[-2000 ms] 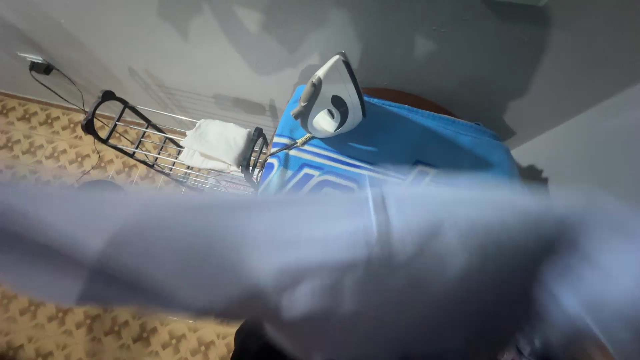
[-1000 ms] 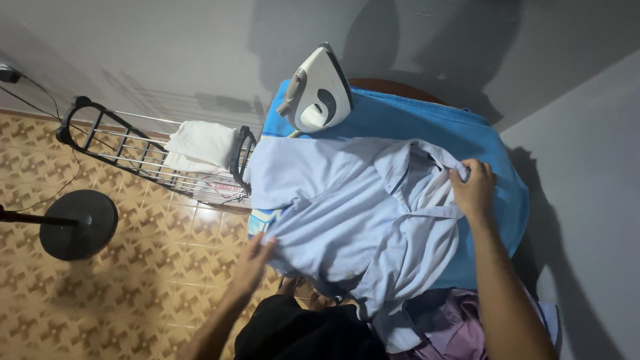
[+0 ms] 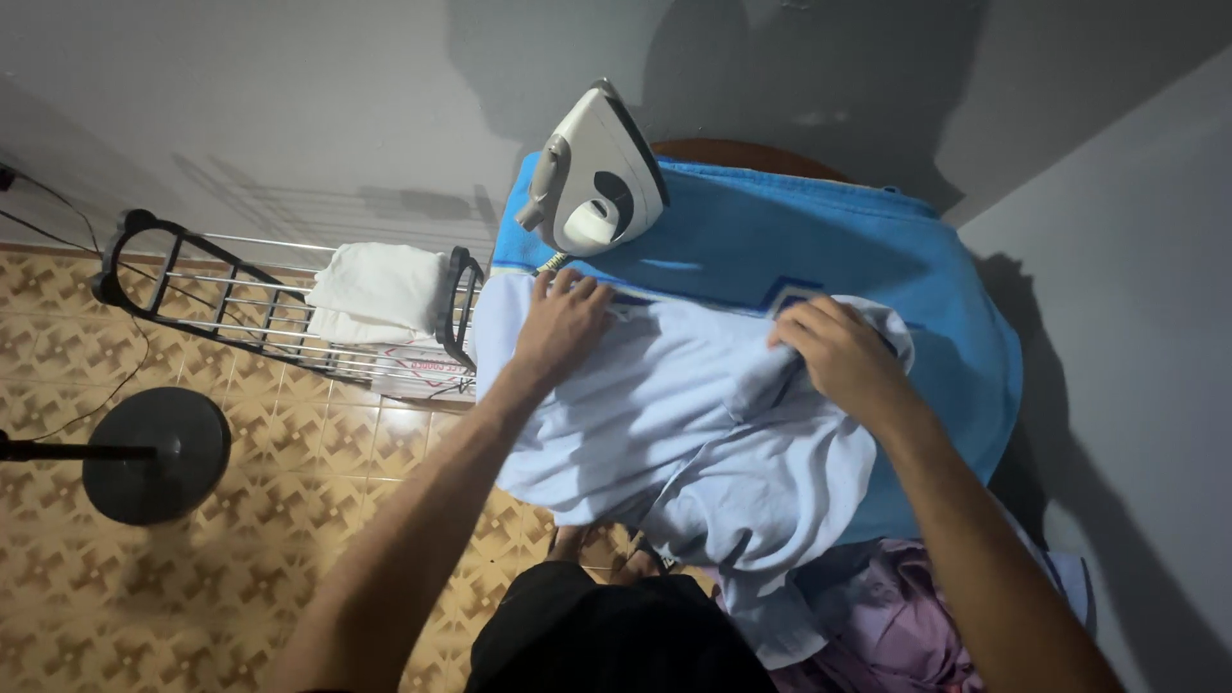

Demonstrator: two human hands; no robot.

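Note:
A light blue collared garment [image 3: 664, 414] lies wrinkled over a blue towel [image 3: 808, 231] that covers a table, and its lower part hangs off the near edge. My left hand [image 3: 566, 322] rests on the garment's far edge at the left, fingers curled on the cloth. My right hand [image 3: 835, 351] pinches the fabric near the far edge at the right. Just beyond my left hand, a white and grey clothes iron [image 3: 606, 178] stands on its heel with its cord behind the garment.
A wire rack with black ends [image 3: 260, 308] stands at the left, with folded white cloth [image 3: 380, 289] on it. A round black stand base [image 3: 156, 456] is on the tiled floor. Purple clothing [image 3: 890, 616] lies at the near right. Grey walls border the far and right sides.
My left hand has moved from the garment's near left edge to its far edge. My right hand has shifted left along the cloth. The garment's far edge now lies nearer to me, showing more towel.

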